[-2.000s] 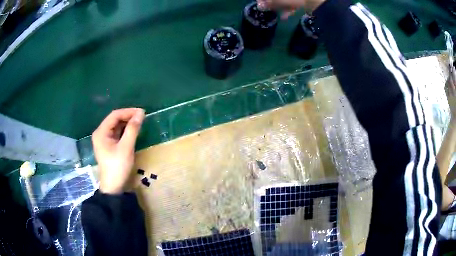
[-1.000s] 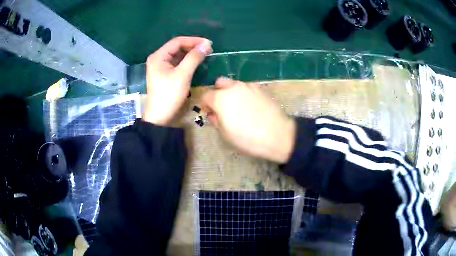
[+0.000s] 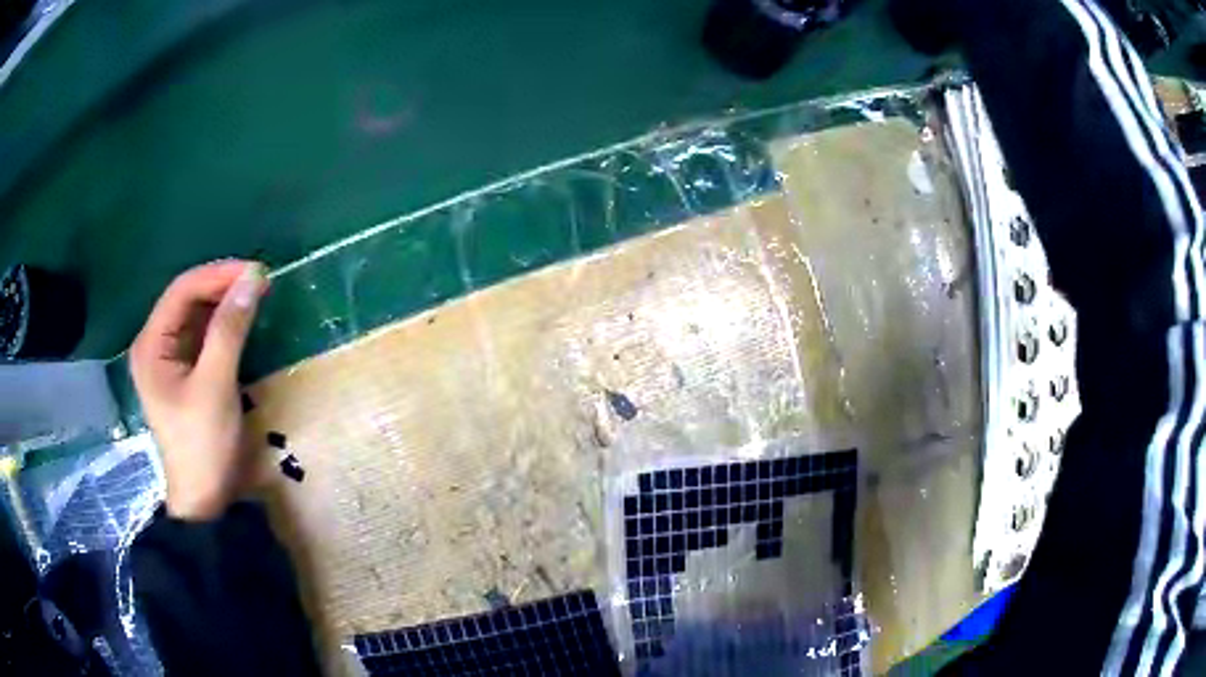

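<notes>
My left hand (image 3: 205, 377) is at the left end of the board, thumb and forefinger pinched at the clear film's edge; no held thing shows between them. Loose black adhesive pads (image 3: 291, 466) lie on the tan board (image 3: 450, 437) just right of its wrist. A partly used pad sheet (image 3: 661, 509) with a pale gap lies at lower centre, and a fuller black pad sheet (image 3: 496, 645) is cut off by the bottom edge. My right hand is out of the picture; only its black, white-striped sleeve crosses the right side. A black cylindrical unit (image 3: 754, 37) stands at the top, partly cut off.
Another black cylindrical unit (image 3: 42, 312) is at the left edge. Clear plastic film (image 3: 529, 225) covers the board's far edge, beside the green surface (image 3: 331, 146). A white strip with round marks (image 3: 1025, 397) lies at right. Shiny film-covered sheets (image 3: 99, 496) lie at left.
My right hand has left the loose pads and gone out of view, its sleeve now reaching up the right side. My left hand keeps its pinch. The camera view has turned.
</notes>
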